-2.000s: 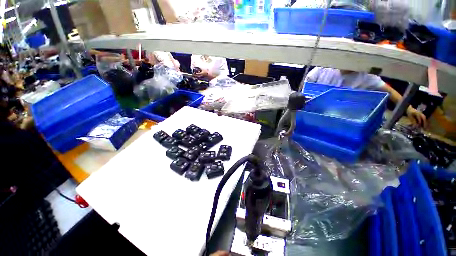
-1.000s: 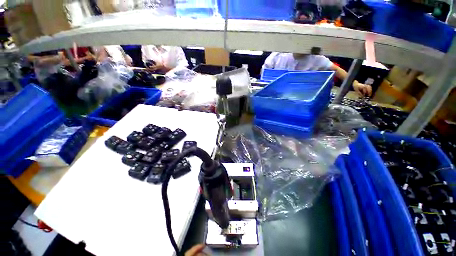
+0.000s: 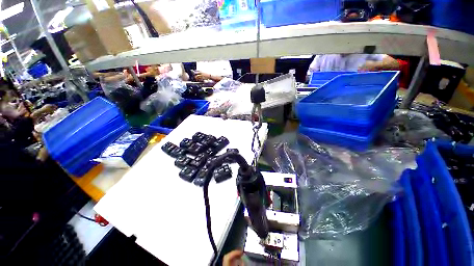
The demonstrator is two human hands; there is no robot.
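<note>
A thick black electric screwdriver (image 3: 253, 200) with a black cord hangs tilted, its tip at the near end of the white screw feeder (image 3: 283, 218); no hand is seen on it. My left hand (image 3: 234, 258), by its position, shows only as a small part of fingers at the bottom edge, left of the feeder's near end. The rest is cut off, so what it holds is hidden. My right hand is out of the picture. Several closed black housing units (image 3: 200, 156) lie loosely grouped on the white board (image 3: 161, 208).
A crumpled clear plastic bag (image 3: 338, 187) lies right of the feeder. Stacked blue trays stand at right (image 3: 436, 208), behind the bag (image 3: 345, 106) and at left (image 3: 86, 135). A shelf (image 3: 208, 48) crosses above. Other workers' arms show beyond the shelf.
The view swung right, then back left. A bit of my left hand stays at the bottom edge throughout. The screwdriver's tip stays over the feeder's near end. The units keep their grouping.
</note>
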